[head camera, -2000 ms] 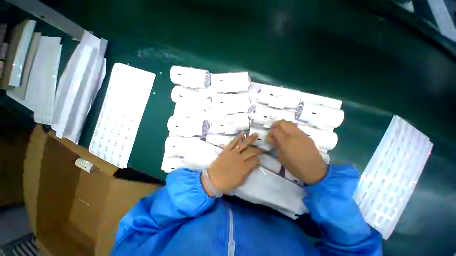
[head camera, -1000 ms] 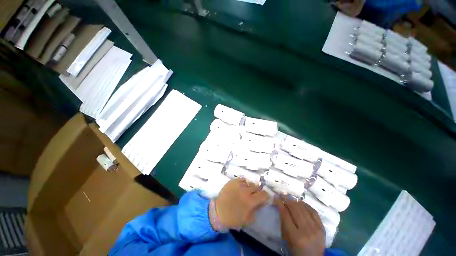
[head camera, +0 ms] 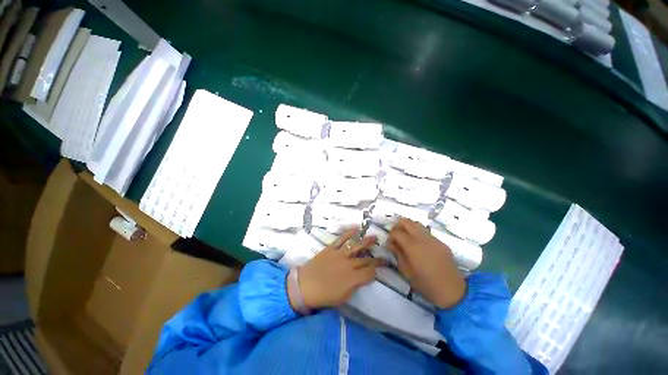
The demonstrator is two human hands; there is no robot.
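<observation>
Several white cylindrical units (head camera: 354, 192) lie in rows on a white sheet (head camera: 265, 236) in front of me. My left hand (head camera: 333, 272) rests over the near units, fingers spread, a band at its wrist. My right hand (head camera: 427, 265) is just right of it, fingers bent down on the units near the row's middle. The fingertips of both hands nearly meet. Whether they pinch a small label is too small to tell. A label sheet (head camera: 196, 162) lies to the left and another label sheet (head camera: 570, 282) to the right.
An open carton (head camera: 95, 282) stands at the lower left with a unit (head camera: 127, 228) inside. White paper strips (head camera: 139, 117) and cardboard pieces (head camera: 64, 67) lie at the far left. More grey-looking units (head camera: 557, 16) are at the top right of the green bench (head camera: 439, 80).
The camera view has shifted, so the bench things sit higher and further left than one second ago. My hands remain over the near units, with the left fingers more spread.
</observation>
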